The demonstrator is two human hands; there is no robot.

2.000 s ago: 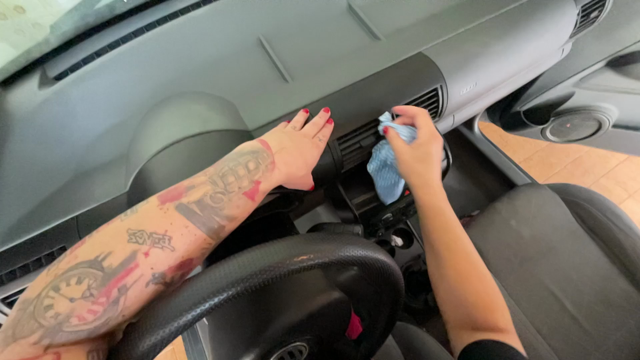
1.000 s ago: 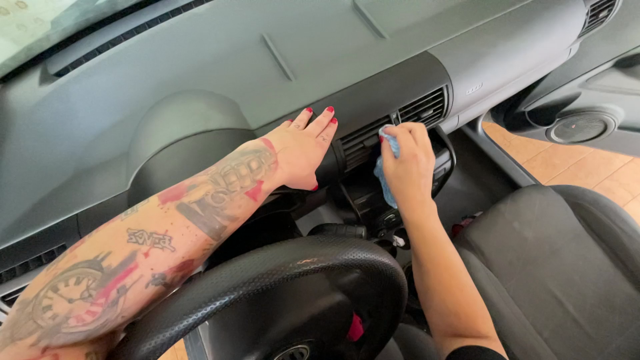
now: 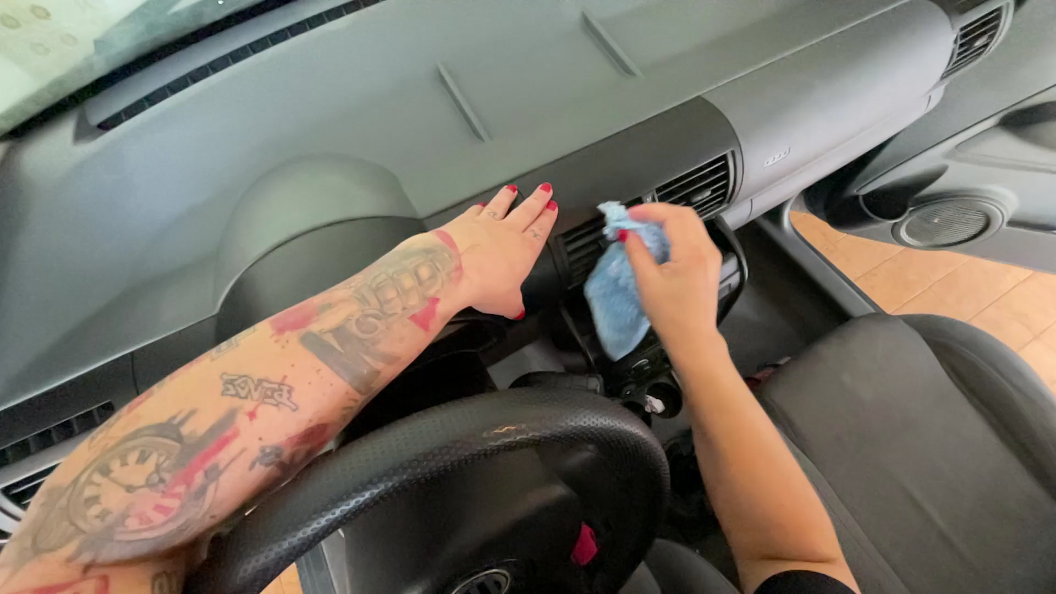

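My left hand lies with its fingers apart on the car's dashboard, just left of the center air vents, and holds nothing. Pinched between the thumb and fingers of my right hand is a light blue cloth. The cloth hangs down in front of the left center vent and partly covers it. The right center vent shows behind and above my right hand. Whether the cloth touches the vent slats, I cannot tell.
Below my left forearm is the black steering wheel. A cup holder with a small whitish thing in it sits below the cloth. At the right are the dark passenger seat and an open door with a round speaker.
The cloth, mostly hidden by my right hand a second ago, now hangs in fuller view at the left vent. My right hand has moved slightly up. My left hand has stayed in place.
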